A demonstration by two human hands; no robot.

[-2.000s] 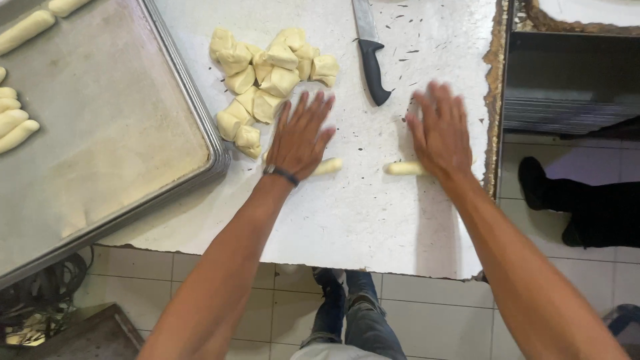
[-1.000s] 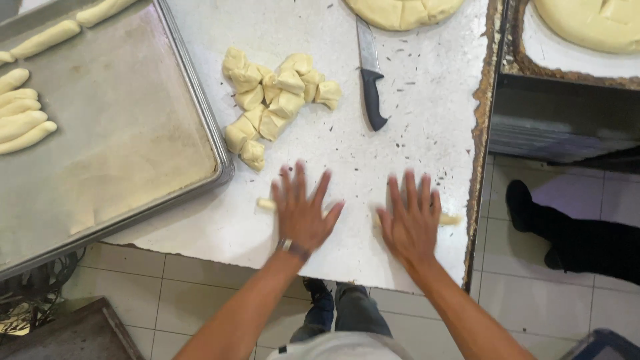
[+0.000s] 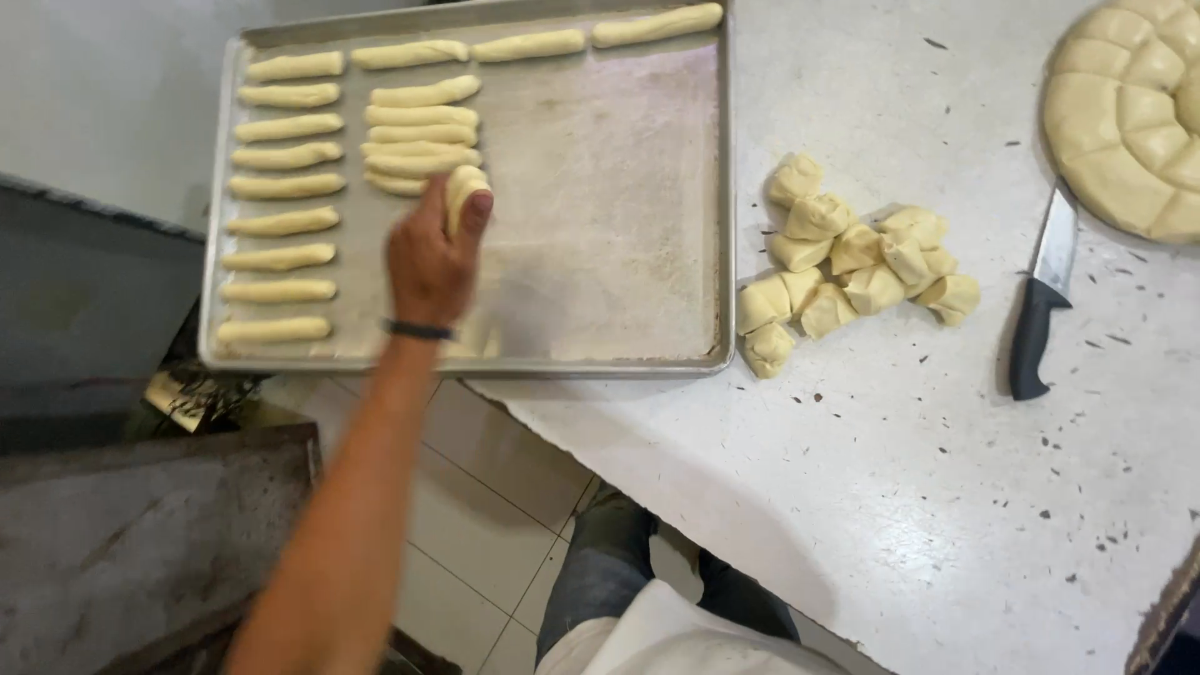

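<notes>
My left hand (image 3: 436, 258), with a dark band at its wrist, holds a rolled dough stick (image 3: 461, 195) over the metal baking tray (image 3: 609, 225). Just beyond my fingers lies a stack of dough sticks (image 3: 422, 116) close together, some touching. Along the tray's left side runs a column of separate dough sticks (image 3: 284, 187), and more lie in a row at its far edge. My right hand is out of view. Right of the tray, cut dough pieces (image 3: 855, 246) sit in a heap on the white work table (image 3: 891, 469).
A knife with a black handle (image 3: 1031, 337) lies on the table, its blade tip by a large scored round of dough (image 3: 1130, 122). Dark specks are scattered over the tabletop. Below the tray, at the lower left, stands a worn, dark-edged flat surface (image 3: 150, 534).
My left hand has moved from the tabletop to the tray, now with a dough stick in it. My right hand has left the view. The view has swung left.
</notes>
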